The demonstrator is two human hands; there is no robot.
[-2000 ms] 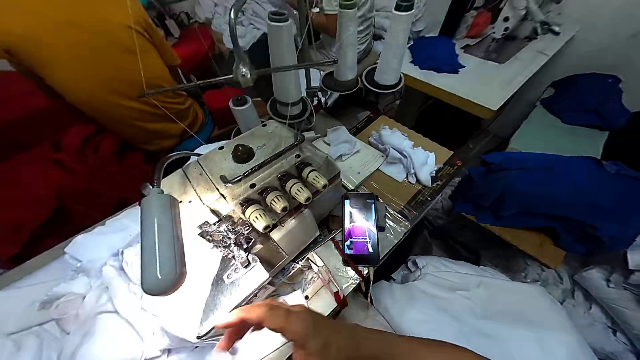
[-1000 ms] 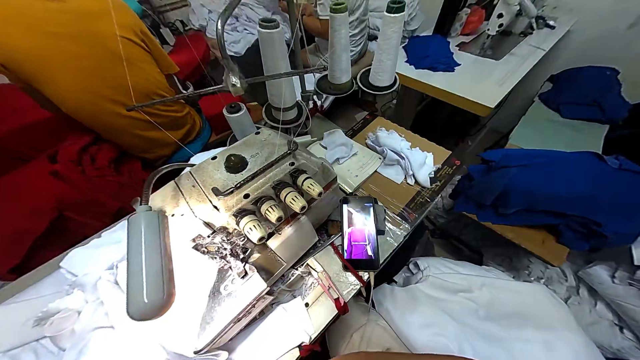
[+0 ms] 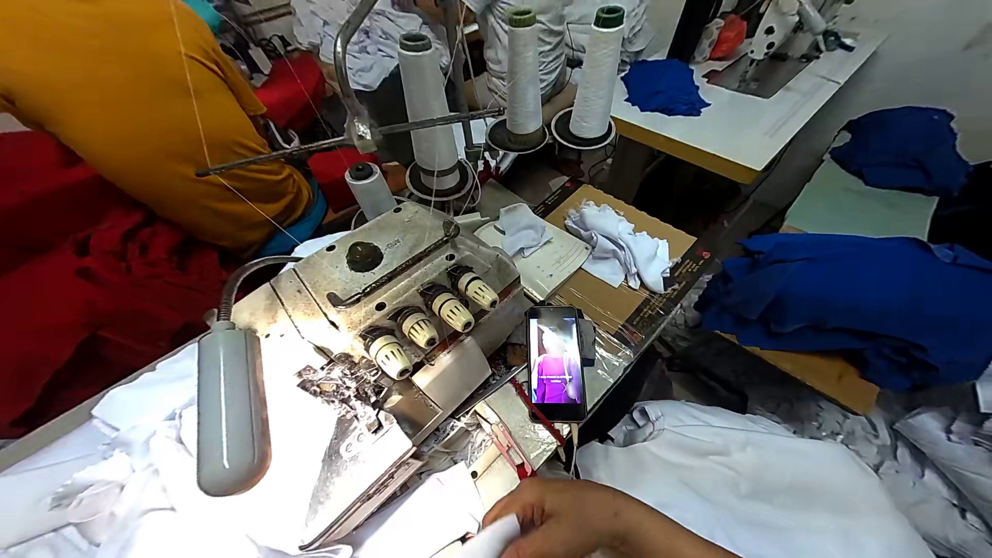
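Observation:
At the bottom centre my right hand [image 3: 566,515] pinches the edge of a white fabric piece [image 3: 494,538], just below red-handled thread snips [image 3: 518,448]. My left hand is out of the view. An overlock sewing machine [image 3: 387,248] stands at the centre, with several cream tension dials [image 3: 417,327] along its front. Beside its needle area [image 3: 353,391] a grey gooseneck lamp [image 3: 231,411] lights white cloth [image 3: 147,473] on the left. A lit smartphone [image 3: 556,364] leans at the machine's right end.
Cones of white thread [image 3: 523,85] stand behind the machine under a metal thread stand arm [image 3: 341,139]. Cardboard [image 3: 612,298] holds crumpled white cloth [image 3: 620,244]. White garments [image 3: 759,473] and blue fabric [image 3: 852,302] lie to the right. A person in an orange shirt [image 3: 147,116] sits at the left.
My right hand was reaching over the machine's front with spread fingers, was mostly below the view a second ago, and is now back at the bottom centre, gripping white fabric.

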